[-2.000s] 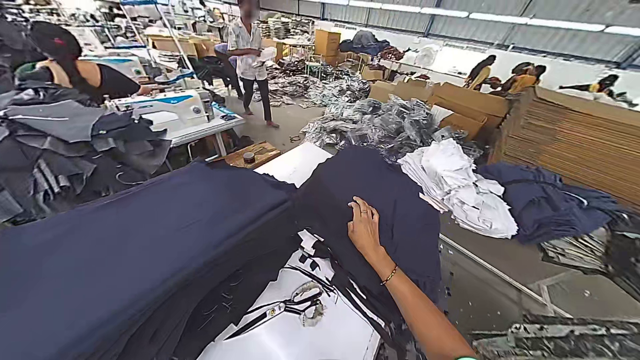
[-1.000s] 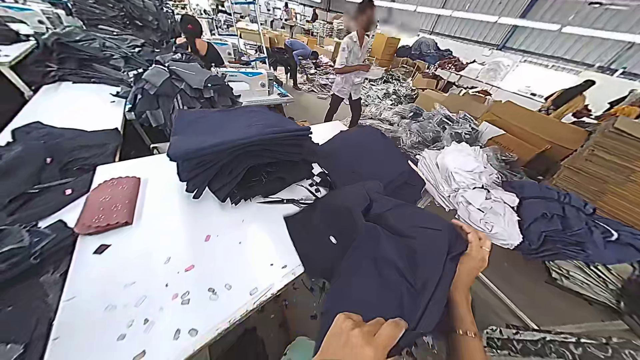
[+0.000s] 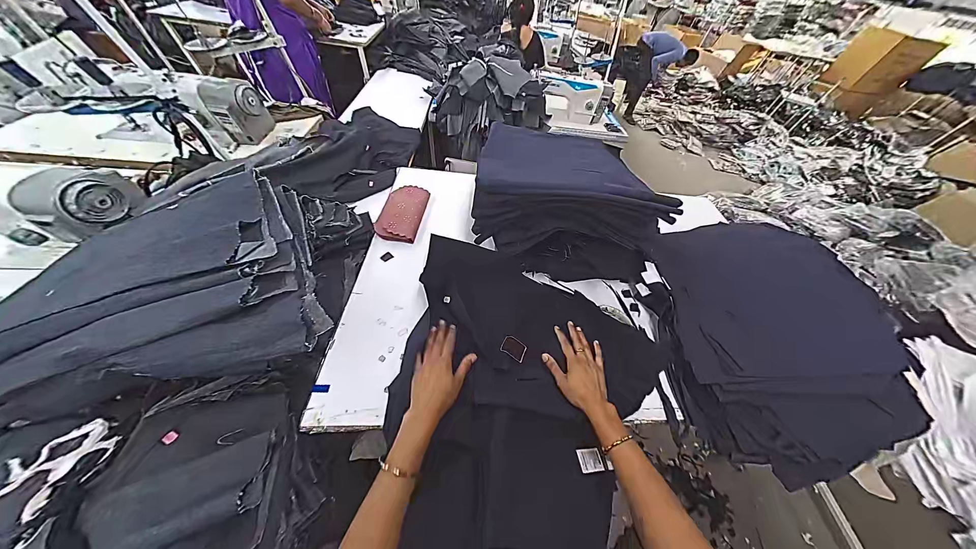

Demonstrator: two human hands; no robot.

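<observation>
A dark navy garment (image 3: 518,396) lies spread over the front edge of the white table (image 3: 366,343), partly hanging down toward me. My left hand (image 3: 442,371) rests flat on its left part, fingers apart. On its right part lies my right hand (image 3: 581,370), also flat, with a ring on one finger. A small dark patch with a light outline (image 3: 513,348) shows on the cloth between the hands. A white label (image 3: 590,460) is on the hanging part, near my right wrist. Behind the garment stands a stack of folded navy cloth (image 3: 564,168).
A second navy pile (image 3: 778,313) is at the right. Dark garments (image 3: 152,282) are heaped at the left. A pink scalloped case (image 3: 402,214) lies on the table. Sewing machines (image 3: 576,97) stand behind, a person in blue (image 3: 662,52) bends over farther back, and plastic-wrapped goods cover the right.
Both hands have gone from gripping the bunched navy garment to lying flat on it, and it is now spread out. Two seconds ago one hand rested on the right pile. The view has swung left.
</observation>
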